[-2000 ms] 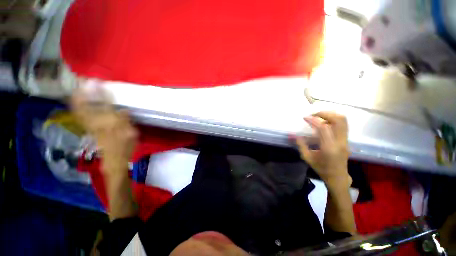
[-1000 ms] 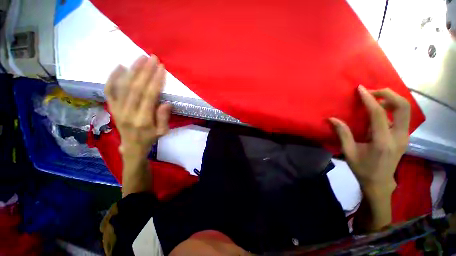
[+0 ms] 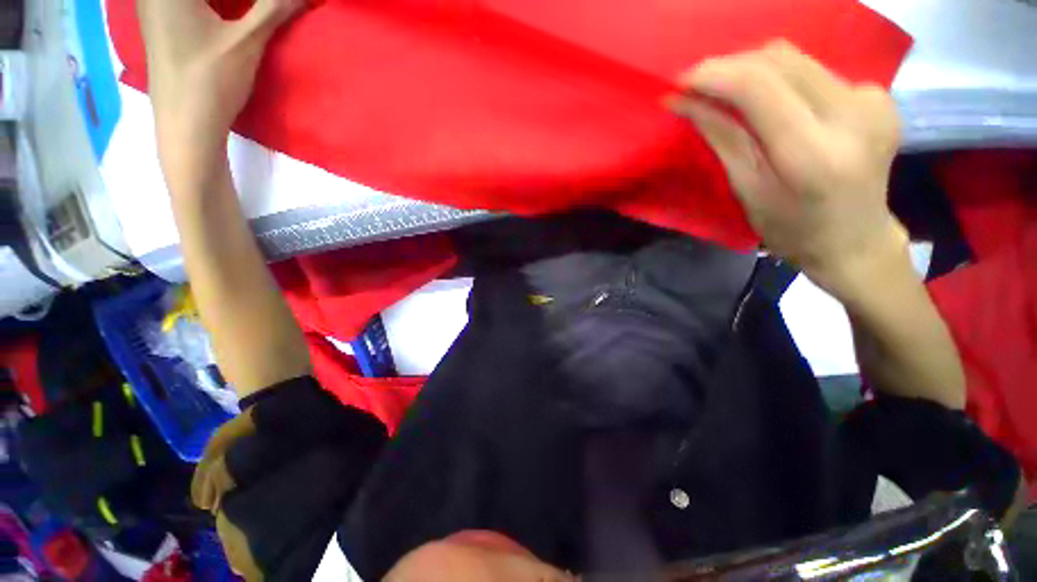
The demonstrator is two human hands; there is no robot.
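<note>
A wide flat red fabric panel (image 3: pixel 455 102) lies across the white table top and hangs over its silvery front edge. My right hand (image 3: pixel 796 142) pinches the panel between thumb and fingers at the right, and a fold line runs left from the pinch. My left hand (image 3: pixel 216 57) is at the top left on the panel's left part, thumb spread from the fingers. The top frame edge cuts off its fingertips, so I cannot tell if it grips the cloth.
The blue plastic crate (image 3: pixel 171 398) with clear bags is below the table at left. Blue tape (image 3: pixel 93 68) runs along the left table part. Red cloth (image 3: pixel 995 296) hangs at the lower right, and more red cloth (image 3: pixel 358 284) lies below the table edge.
My left hand has moved up and left onto the panel. My right hand has moved up and left and now pinches the cloth. The sewing machine head has left the view.
</note>
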